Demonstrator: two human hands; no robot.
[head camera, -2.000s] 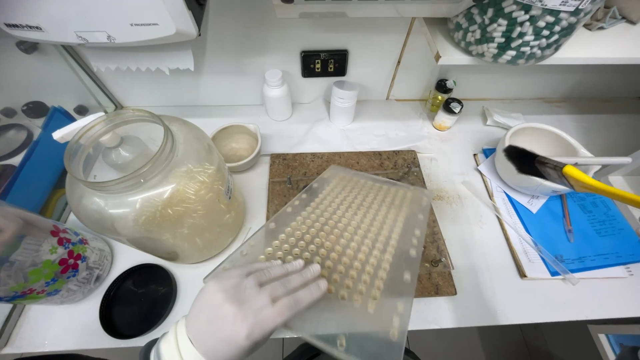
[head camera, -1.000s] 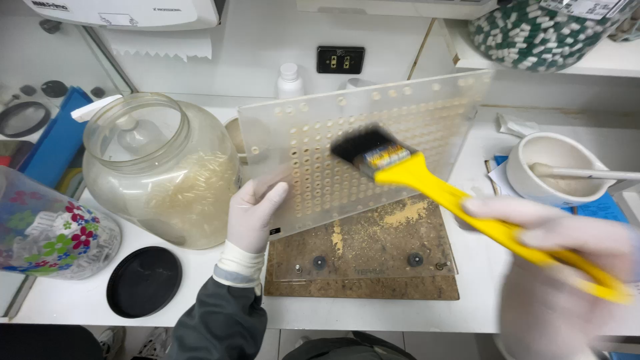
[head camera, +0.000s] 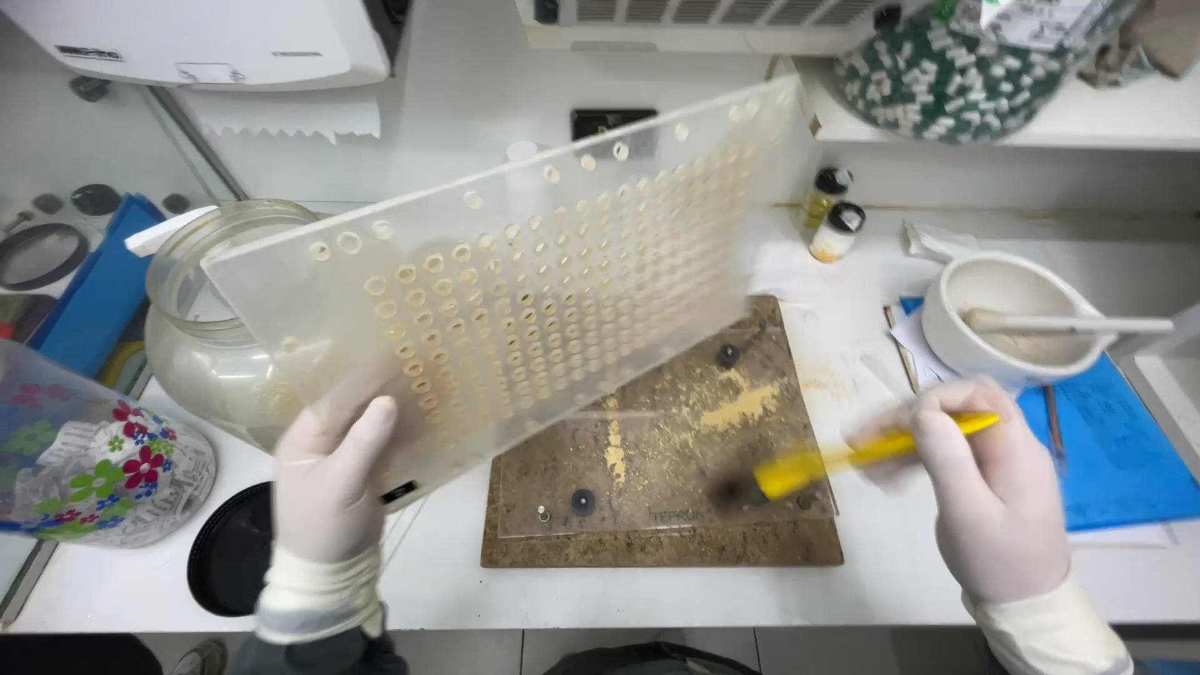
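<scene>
My left hand (head camera: 333, 469), in a white glove, grips the lower left corner of a clear plastic capsule-filling plate (head camera: 562, 281), which is tilted up and has rows of round holes. My right hand (head camera: 975, 487), also gloved, holds a yellow-handled brush (head camera: 844, 459) with dark, blurred bristles low over the right part of a brown speckled board (head camera: 656, 553). A clear sheet with dark round knobs lies on this board, and yellowish powder (head camera: 741, 405) is scattered there in patches. The raised plate hides the board's upper left part.
Behind the plate stands a large clear jar (head camera: 206, 366); a black lid (head camera: 230, 553) and a flowered container (head camera: 103, 450) are nearby. At right, a white mortar (head camera: 1012, 319) with a pestle sits beside a blue folder (head camera: 1116, 450). Two small bottles (head camera: 836, 230) stand at the back.
Two seconds ago the plate lay low over the board and the brush rested at the mortar. Since one second ago, the brush has moved from the plate's face down over the board.
</scene>
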